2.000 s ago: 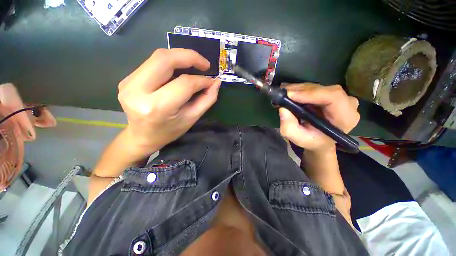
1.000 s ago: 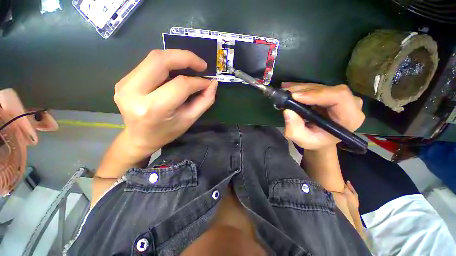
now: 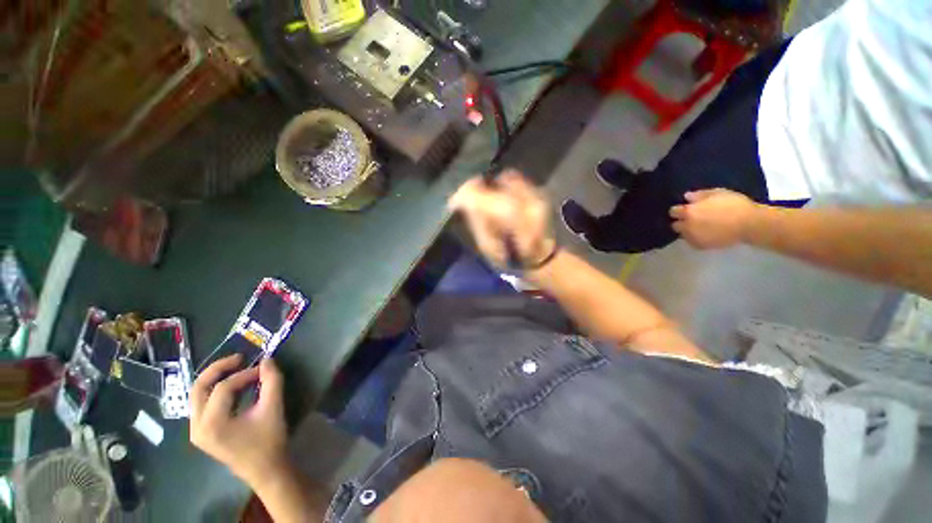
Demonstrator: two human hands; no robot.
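Observation:
The white-edged phone unit [image 3: 269, 316] lies on the dark green bench, with a dark panel, a yellow-orange strip and red at its far end. My left hand [image 3: 240, 414] is over its near end, fingers bent, and hides that part; whether it grips the unit or a wire cannot be told. My right hand [image 3: 506, 217] is blurred, away from the unit near the bench edge, closed around a dark handle that looks like the soldering iron [image 3: 510, 248]; its tip cannot be made out.
A round holder of silvery bits [image 3: 327, 160] stands beside a metal block [image 3: 385, 53]. More open units [image 3: 167, 352], a white slip [image 3: 148, 427] and a pale fan [image 3: 66, 490] are at lower left. A person in a white top [image 3: 848, 112] and a red stool [image 3: 680, 66] are off the bench.
The view has swung round and now shows the bench at a slant. My right hand with the dark handle has moved away from the unit. My left hand is still at the unit.

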